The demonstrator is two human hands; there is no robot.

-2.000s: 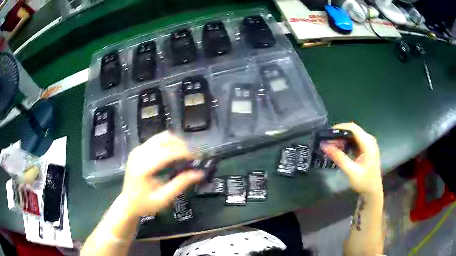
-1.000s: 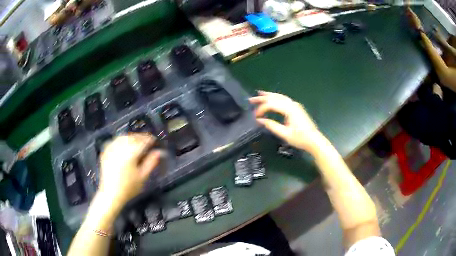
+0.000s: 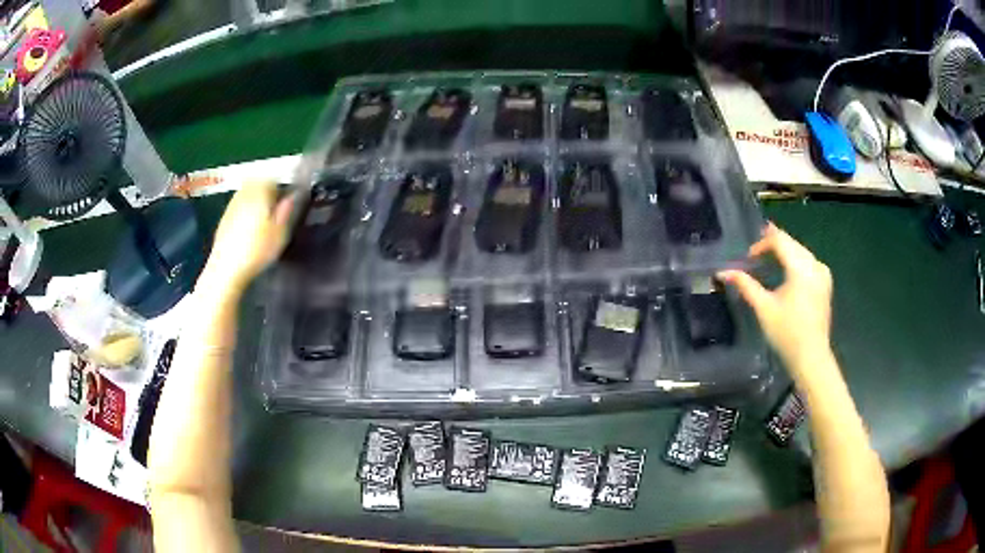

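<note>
My left hand grips the left edge of an upper clear blister tray. My right hand pinches its right front corner. Black phones, backs up, lie in the upper tray's two rows of pockets. The upper tray is set back over a lower tray, whose front row of phones shows below it. The lower tray's back part is hidden. Several loose batteries lie along the bench in front of the lower tray, with one battery by my right forearm.
A desk fan stands at the left, near a plastic bag, white papers and a black smartphone partly behind my left forearm. A blue mouse, a pale board and small white fans are at the back right.
My hands have moved from over the phones to the tray's two sides. The upper tray is shifted back, uncovering a lower tray's front row. The view has turned left.
</note>
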